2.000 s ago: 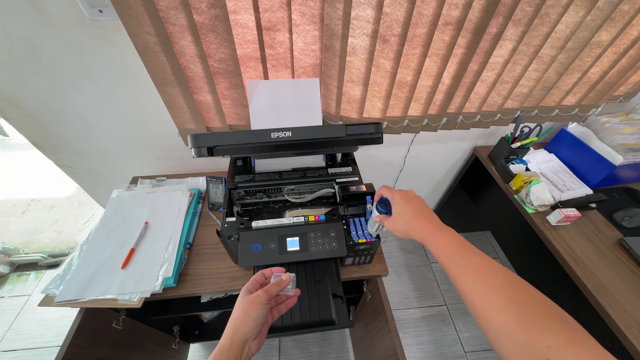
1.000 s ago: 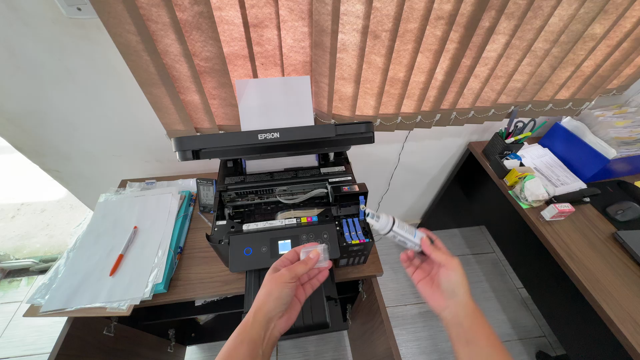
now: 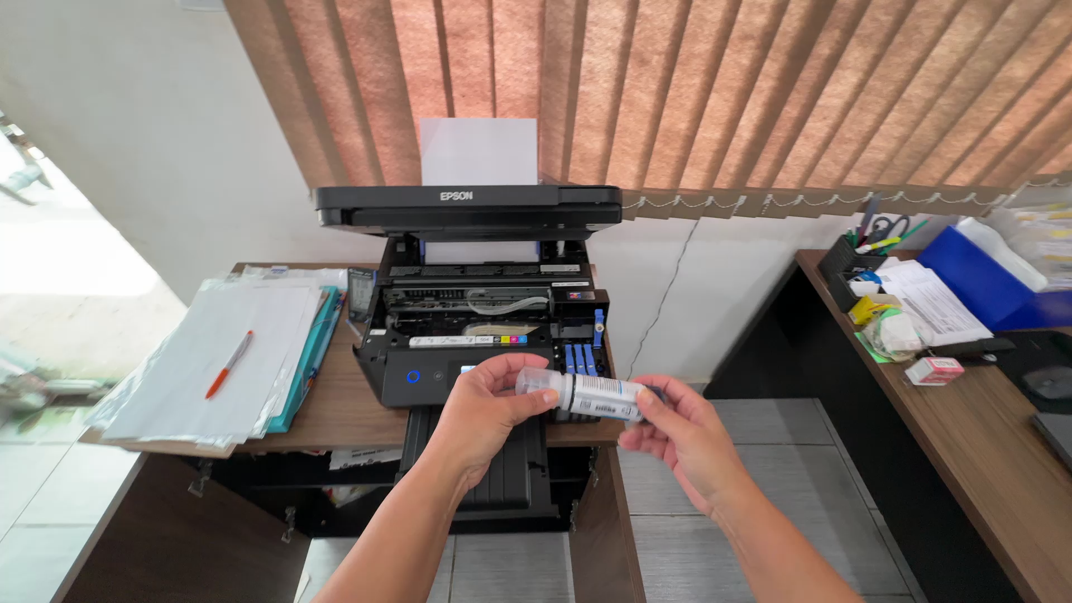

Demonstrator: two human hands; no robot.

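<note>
An ink bottle (image 3: 601, 397) with a printed label lies sideways between my hands, in front of the open Epson printer (image 3: 469, 368). My right hand (image 3: 682, 431) grips its body end. My left hand (image 3: 494, 402) holds the clear plastic cap (image 3: 536, 381) at the bottle's other end; the cap covers the nozzle end. Behind the bottle, the printer's scanner lid (image 3: 469, 209) is raised. Of the blue ink tank caps (image 3: 579, 358), several lie in a row at the printer's right, and one blue piece (image 3: 599, 327) stands upright behind them.
Papers in plastic sleeves (image 3: 209, 360) with an orange pen (image 3: 229, 364) on top lie left of the printer. Below are open cabinet doors (image 3: 605, 519). On the right desk (image 3: 946, 419) are a pen holder (image 3: 844, 261), a blue tray (image 3: 984, 276) and a small box (image 3: 934, 371).
My right hand has moved the bottle from the printer's right side in toward my left hand. The clear cap, apart from the bottle a second ago, is now on its nozzle end.
</note>
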